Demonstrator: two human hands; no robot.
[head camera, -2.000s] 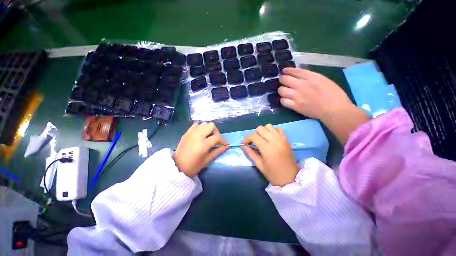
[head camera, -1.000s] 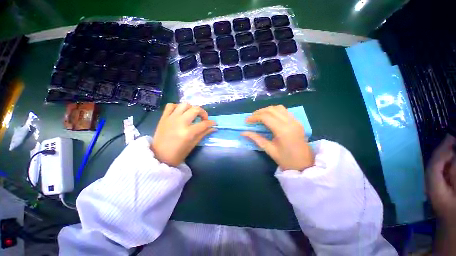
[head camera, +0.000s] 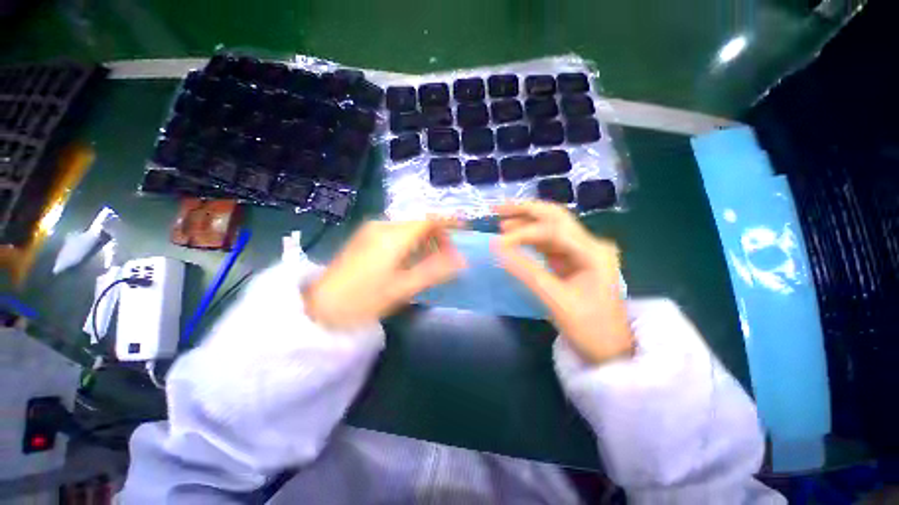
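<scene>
A light-blue film (head camera: 483, 281) lies on the green bench, partly covered by my hands. My left hand (head camera: 389, 268) is over its left end and my right hand (head camera: 574, 276) over its right end, both blurred. Their thumbs and fingertips come close together and face each other across a small gap. A thin dark line shows between the fingertips, too blurred to tell what it is or whether either hand grips it. Just beyond the hands, a clear blister tray (head camera: 409, 182) holds rows of black rounded-square units (head camera: 475, 140).
A darker, packed tray (head camera: 266, 128) lies left of the clear tray. An orange-brown block (head camera: 207, 223), blue stick (head camera: 218, 286) and white power box (head camera: 150, 308) with cable are at left. A long blue film strip (head camera: 774, 296) and black ribbed stack (head camera: 858, 237) stand at right.
The other person's pink-sleeved arm, first over the clear tray, then a hand at the right edge, is gone. My hands, earlier low on the blue film, are now at its far edge near the tray.
</scene>
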